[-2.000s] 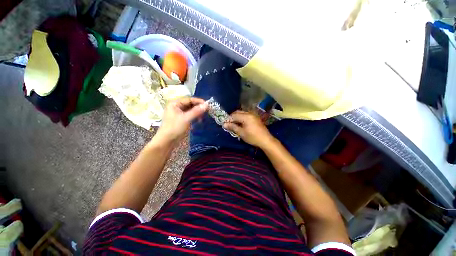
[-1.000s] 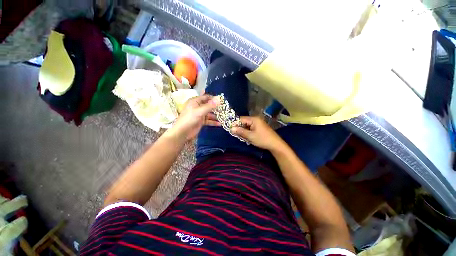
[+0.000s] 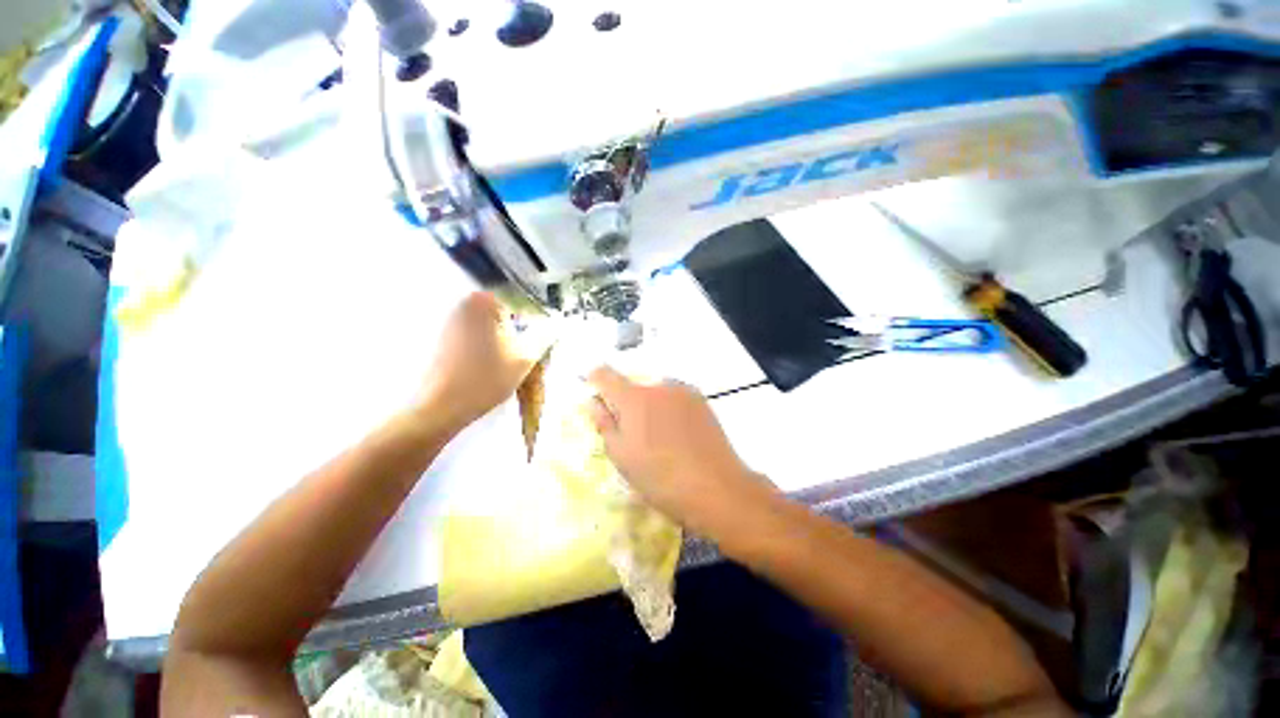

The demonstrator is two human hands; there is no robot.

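The pale yellow fabric (image 3: 527,561) lies on the white table and hangs over its front edge. Lace trim (image 3: 647,568) runs down from my right hand over the edge. My left hand (image 3: 482,358) is on the fabric at the needle area, its fingertips washed out by bright light. My right hand (image 3: 660,428) pinches the lace and fabric just right of and below the needle. A narrow brown strip (image 3: 532,404) hangs between my hands. The presser foot area is lost in glare.
The white JACK sewing machine (image 3: 842,133) spans the back. Right of the needle lie a flat black rectangle (image 3: 772,302), blue thread snips (image 3: 934,334), a yellow-and-black screwdriver (image 3: 1032,326) and black scissors (image 3: 1221,309). Pale fabric (image 3: 1193,617) is below the table at right.
The view has swung up from my lap to the machine. My hands have moved from holding the lace over my lap to the needle area, with the yellow fabric now beneath them.
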